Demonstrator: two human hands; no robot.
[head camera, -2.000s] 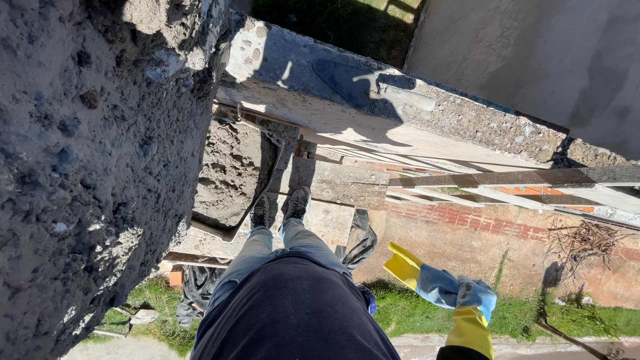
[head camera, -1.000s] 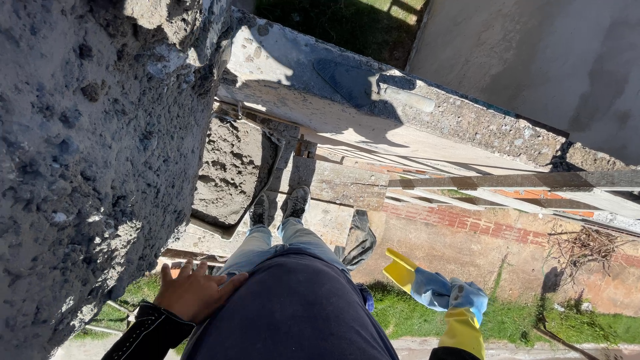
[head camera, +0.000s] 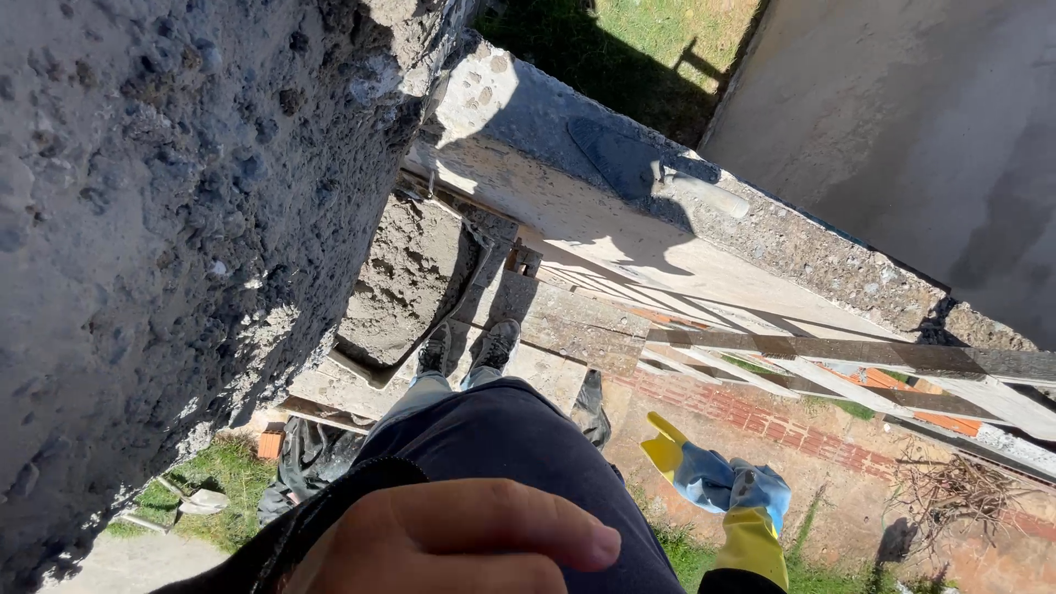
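My left hand (head camera: 445, 540), bare and in a dark sleeve, is close to the camera at the bottom edge, before my torso; its visible fingers are bent, and its palm is hidden. At lower right my right hand (head camera: 759, 495) wears a blue and yellow rubber glove and grips another blue and yellow rubber glove (head camera: 689, 470), whose yellow cuff points up and left. A trowel (head camera: 615, 157) with a pale handle lies on top of the concrete wall, away from both hands. Grey mortar (head camera: 404, 272) fills a trough (head camera: 375, 375) beside my shoes.
A rough mortar-covered wall (head camera: 165, 206) rises close on the left. My feet stand on scaffold planks (head camera: 569, 322) high above the ground. A wooden ladder-like frame (head camera: 825, 355) reaches out to the right. Below are a shovel (head camera: 202, 501), a brick (head camera: 270, 444) and a twig pile (head camera: 961, 495).
My left hand, out of view at first, then spread beside my torso at the rough wall, has moved in front of my torso, nearer the camera. My right hand still holds the loose glove.
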